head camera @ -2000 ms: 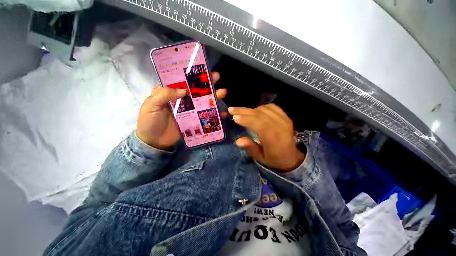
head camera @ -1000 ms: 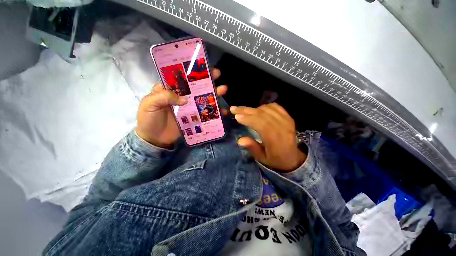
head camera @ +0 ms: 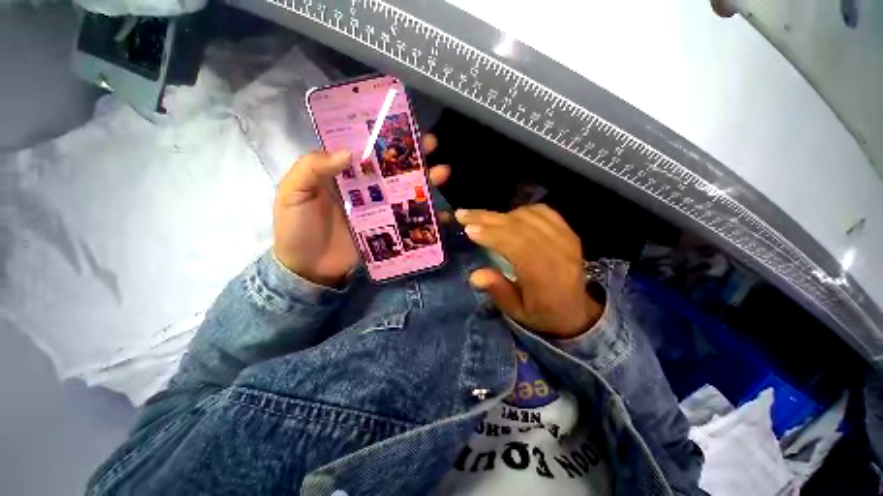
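Observation:
A smartphone (head camera: 387, 218) with a lit pinkish screen of pictures is held upright over my lap, below the table edge. My left hand (head camera: 315, 218) is closed around it, with the thumb on the left part of the screen and fingertips showing past its right edge. My right hand (head camera: 537, 266) is just right of the phone, apart from it, with the fingers half bent and the thumb apart. I see nothing held in it.
The white table (head camera: 600, 68) has a ruler strip (head camera: 542, 107) along its front edge. White fabric (head camera: 136, 232) is spread at the left. A small grey open drawer (head camera: 126, 48) is at the upper left. A blue crate (head camera: 775, 397) with white pieces (head camera: 745, 446) is at the lower right.
The pictures on the phone screen have changed position. My left thumb is higher on the screen. The view has shifted slightly; my right hand stays beside the phone.

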